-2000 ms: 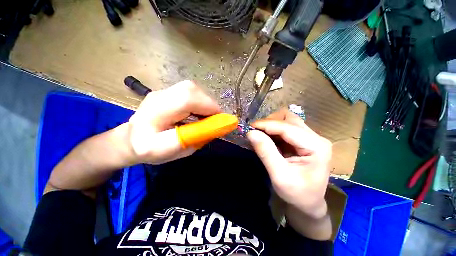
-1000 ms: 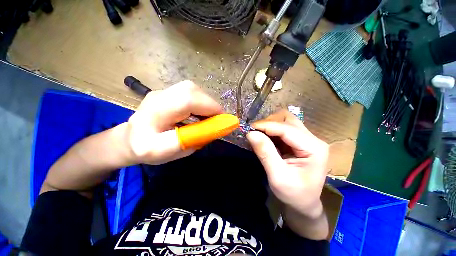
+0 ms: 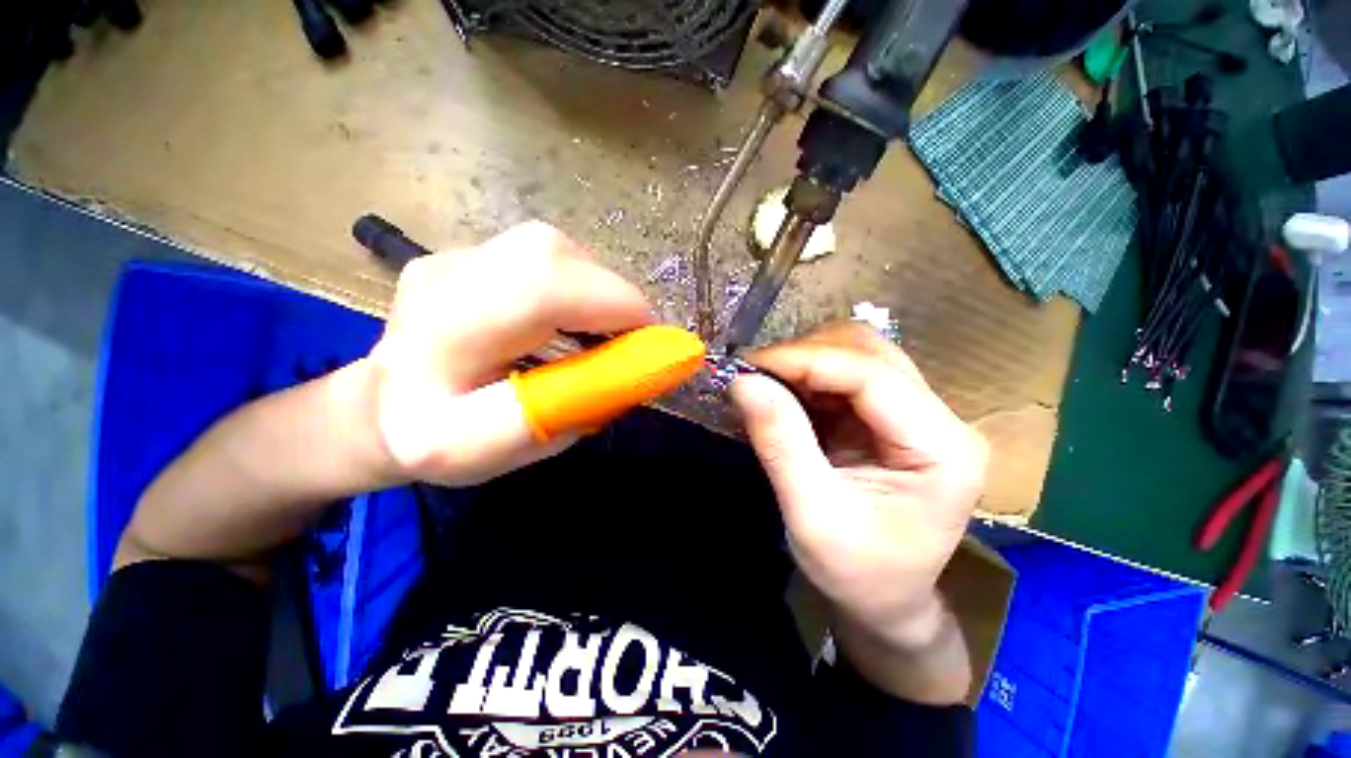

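Note:
My left hand (image 3: 511,356), with an orange finger cot (image 3: 615,381) on one digit, holds a black cable whose thick connector end (image 3: 388,240) sticks out behind the hand. The cable's wire ends show at the fingertips, under the soldering iron's dark tip (image 3: 756,308). My right hand (image 3: 867,459) pinches a tiny part at the same spot, perhaps a small circuit board; the fingers mostly hide it. The bent solder feed tube (image 3: 708,245) ends just above the wire ends, beside the iron. Whether tip and wires touch cannot be told.
A dark round fan (image 3: 622,30) stands at the back. Striped board panels (image 3: 1025,185) lie right of the iron. Black cables (image 3: 1178,282) and red-handled pliers (image 3: 1245,526) lie on the green mat. Blue bins (image 3: 222,400) flank my lap. A cream pad (image 3: 793,230) lies behind the iron.
The view has shifted slightly. The connector end behind my left hand has moved a little left and up. My fingertips remain together under the iron tip.

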